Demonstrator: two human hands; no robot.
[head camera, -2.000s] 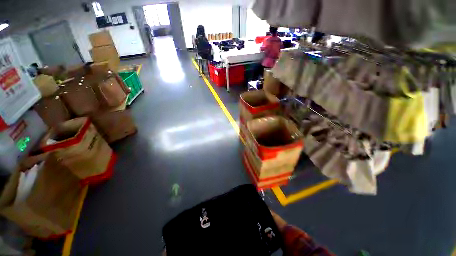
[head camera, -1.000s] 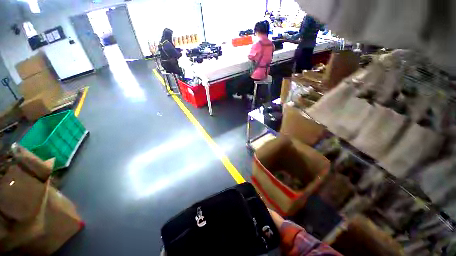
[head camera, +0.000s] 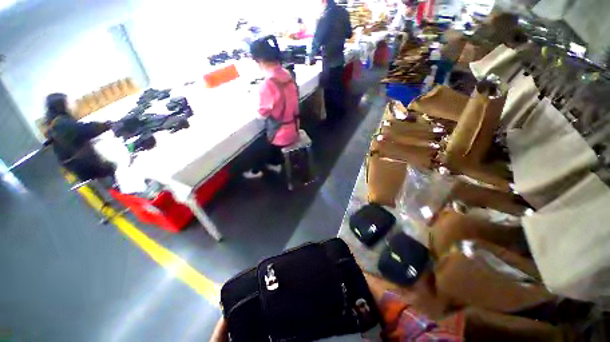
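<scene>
A stack of black zippered bags is held at the bottom centre, a small white logo on the front one. My right hand grips its right side, mostly hidden behind the bags, with a plaid sleeve below. My left hand shows only as a sliver of fingers at the lower left edge of the bags, holding them. Two more black bags, one at the back and one nearer, lie on a side surface to the right of the stack.
A long white table bears black bags and a red bin. Several people are beside it, one in pink near a stool. A red crate is under the table. Brown bag pieces and hanging beige totes fill the right.
The view has moved forward and turned right. The long table is nearer, the side surface with two black bags has come into view, and the green crate has left it. The bags stay held.
</scene>
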